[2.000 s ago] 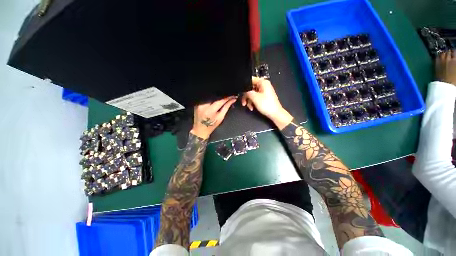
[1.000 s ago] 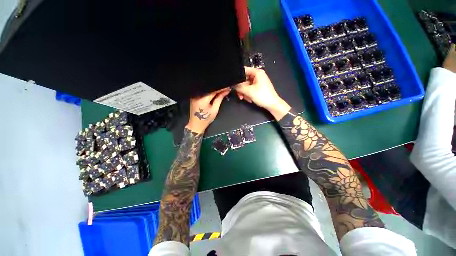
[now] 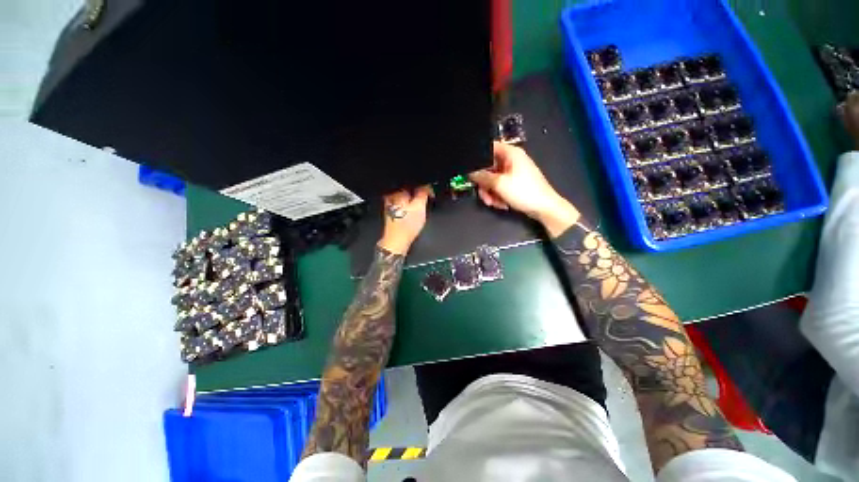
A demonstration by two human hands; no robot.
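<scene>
A large black test box overhangs a dark mat. A small green-lit spot shows at its lower edge, between my hands. My left hand is at the box edge left of the green spot, its fingers partly under the box; whether it holds anything is hidden. My right hand is just right of the green spot with thumb and fingers pinched close to it; a held part cannot be made out. Three camera modules lie at the mat's front edge. One more module lies beyond my right hand.
A blue bin with rows of modules stands at the right. A black tray heaped with modules is at the left, with dark parts beside it. Stacked blue bins are below the bench edge. Another person's white sleeve is at far right.
My hands have moved apart, and the green spot now shows between them. The whole view has shifted slightly. The three modules and the bin's contents look the same.
</scene>
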